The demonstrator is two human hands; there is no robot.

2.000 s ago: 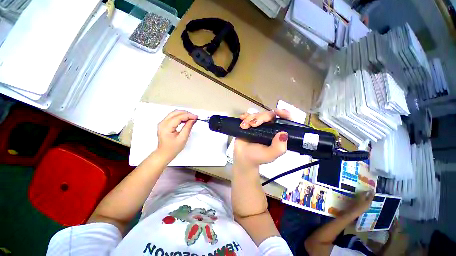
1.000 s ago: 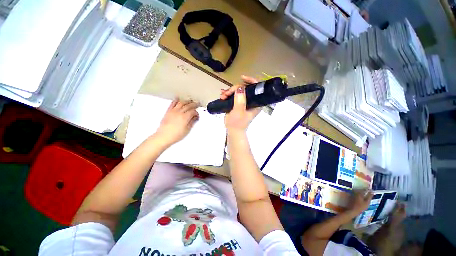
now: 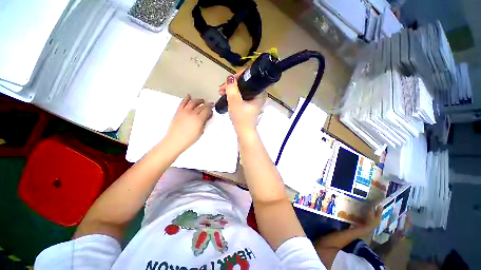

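A white board (image 3: pixel 211 150) with rounded corners lies flat in front of me. My right hand (image 3: pixel 243 105) is wrapped around the black electric screwdriver (image 3: pixel 257 79), which is tilted with its front end low over the board's far edge and its cord rising from the rear. The bit is too small or hidden to see. My left hand (image 3: pixel 190 120) rests on the board, its fingertips near the screwdriver's front end. Whether its fingers hold anything is hidden. More white boards or sheets (image 3: pixel 295 158) lie to the right.
A clear box of small metal parts (image 3: pixel 153 12) and a board stack (image 3: pixel 31 37) stand upper left. A black head strap (image 3: pixel 224 31) lies on cardboard (image 3: pixel 290 63). Printed panels (image 3: pixel 345 169), a coworker's arm (image 3: pixel 348 234) and tall white stacks (image 3: pixel 390 111) are right. A red stool (image 3: pixel 60 179) is lower left.
My left hand has left the bit and moved down onto the board. The screwdriver has swung from nearly level to steeply tilted, its rear now raised and its front end near the board.
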